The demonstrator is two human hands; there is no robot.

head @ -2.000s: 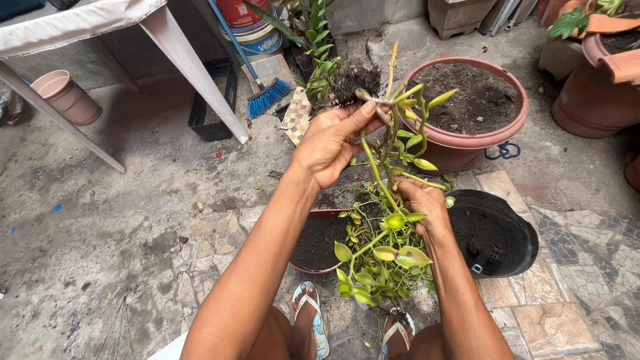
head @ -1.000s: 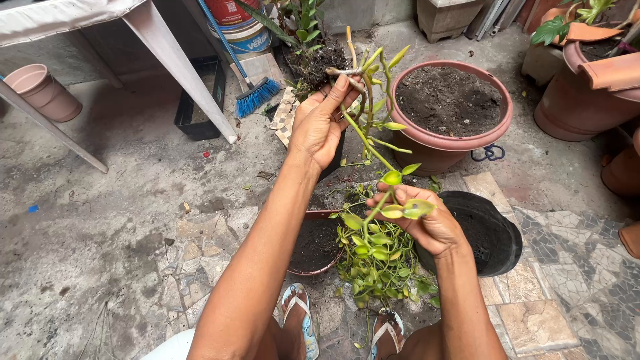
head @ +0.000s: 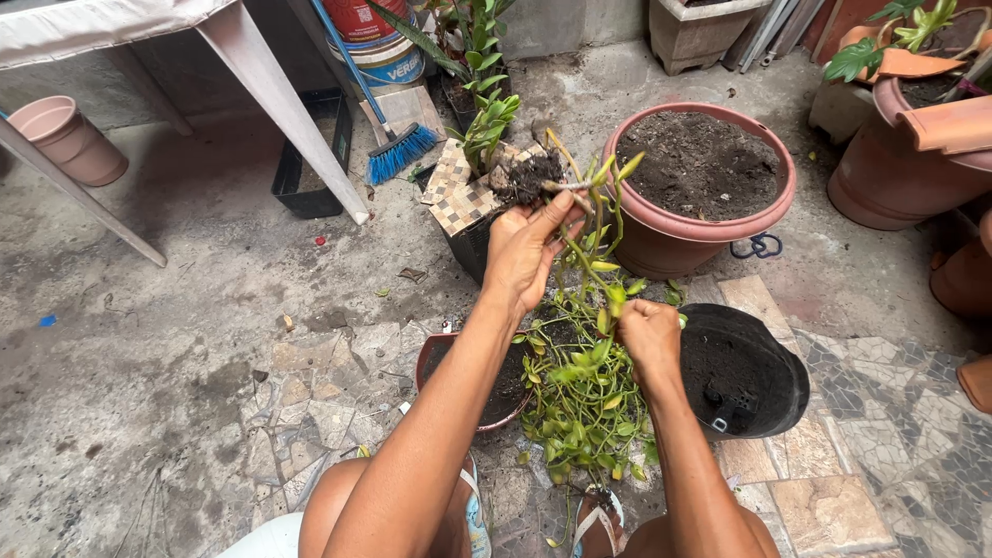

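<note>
My left hand point(head: 535, 240) grips the woody stem base of a leafy vine, just beside its dark root ball point(head: 528, 177). From there green stems point(head: 577, 252) run down to my right hand point(head: 649, 329), whose fingers are closed around a stem with small leaves. Below both hands a tangled heap of green and yellowish vine point(head: 585, 403) lies between a reddish-brown planter with soil point(head: 504, 387) and a black pot with dark soil point(head: 728, 372). A large terracotta-coloured pot full of soil point(head: 697, 167) stands just beyond my right hand.
A blue-bristled broom point(head: 401, 153) leans near stacked buckets point(head: 380, 46). Mosaic tile pieces point(head: 461, 194) lie around a potted plant. A covered table point(head: 101, 27) stands at upper left, with a pink pot point(head: 70, 139) beneath. More pots point(head: 899, 170) line the right. My sandalled feet flank the fallen vine.
My right hand has closed around the stem; one second ago its fingers were spread more loosely at the leaves. My left hand still holds the root end.
</note>
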